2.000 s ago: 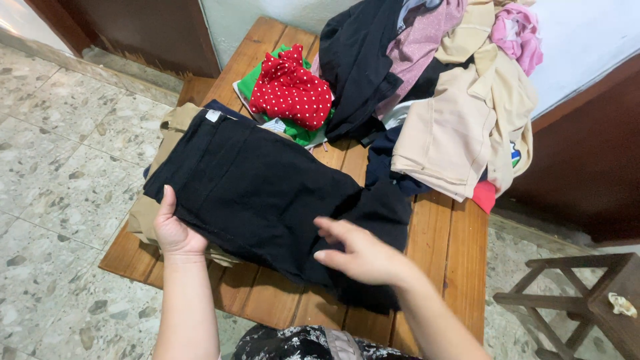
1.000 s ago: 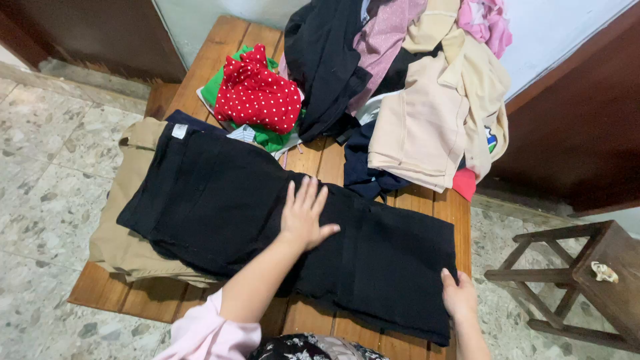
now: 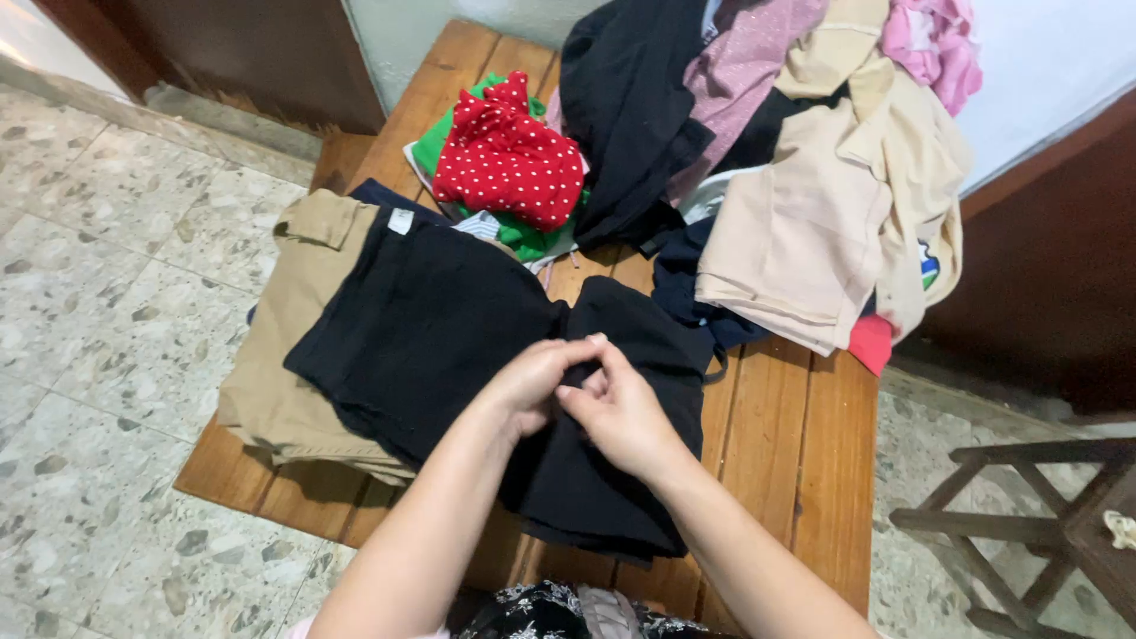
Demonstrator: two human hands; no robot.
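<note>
Black trousers (image 3: 426, 328) lie across the wooden table, partly on top of folded khaki trousers (image 3: 293, 355); a white label shows at their waistband. A deep crease runs across the black cloth near its middle. My left hand (image 3: 541, 382) is bent over this crease, with the fingertips close to those of my right hand (image 3: 612, 404). My right hand has its fingers curled over the right part of the black trousers. Whether either hand pinches cloth is hidden by the fingers and by the dark fabric.
The wooden table (image 3: 772, 426) holds a red polka-dot garment (image 3: 510, 164) on green cloth at the back. A large heap of clothes, with beige garments (image 3: 790, 248), black cloth (image 3: 626, 115) and a pink garment (image 3: 932, 44), lies back right. A dark wooden stool (image 3: 1003, 524) stands at right.
The right end of the black trousers, spread flat toward the table's right side a second ago, is now drawn in to the left. My two hands, apart before, have come together over the cloth.
</note>
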